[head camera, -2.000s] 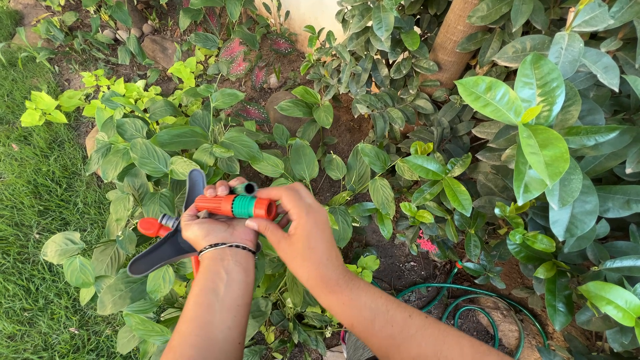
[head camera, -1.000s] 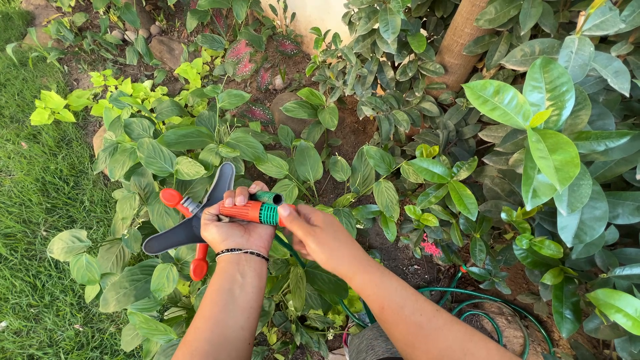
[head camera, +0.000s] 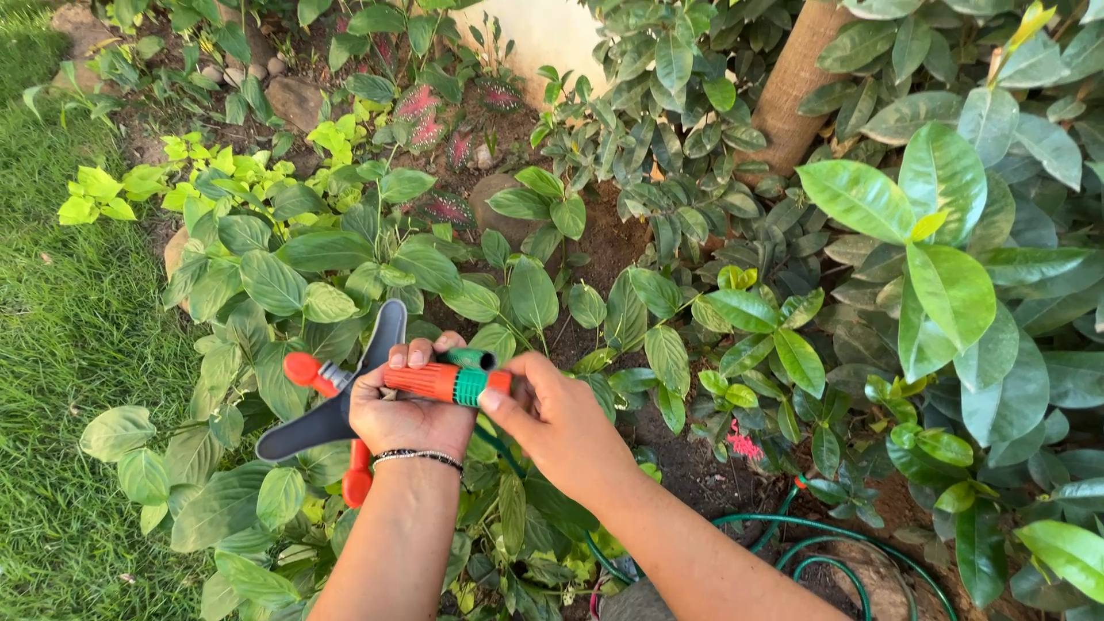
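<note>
My left hand (head camera: 414, 410), palm up with a beaded bracelet at the wrist, is closed around an orange and green hose connector (head camera: 431, 382) and the end of a green garden hose (head camera: 470, 357), which lie side by side. The fingers and thumb of my right hand (head camera: 561, 418) grip the orange end of the connector. A dark grey sprinkler base (head camera: 302, 435) with rounded arms sits by my left hand, and orange sprinkler arms (head camera: 356, 474) stick out around it. How the base joins the connector is hidden by the hand.
Broad-leaved plants (head camera: 276, 280) spread below and around my hands. Green hose coils (head camera: 828, 543) lie on soil at the lower right, near a pink flower (head camera: 743, 442). Grass (head camera: 69, 362) is at the left. A tree trunk (head camera: 798, 86) and a pale wall (head camera: 535, 39) stand behind.
The orange sprinkler arms beside my left hand have turned to another position. My right hand has shifted its hold at the connector's end. The green hose now shows below my hands.
</note>
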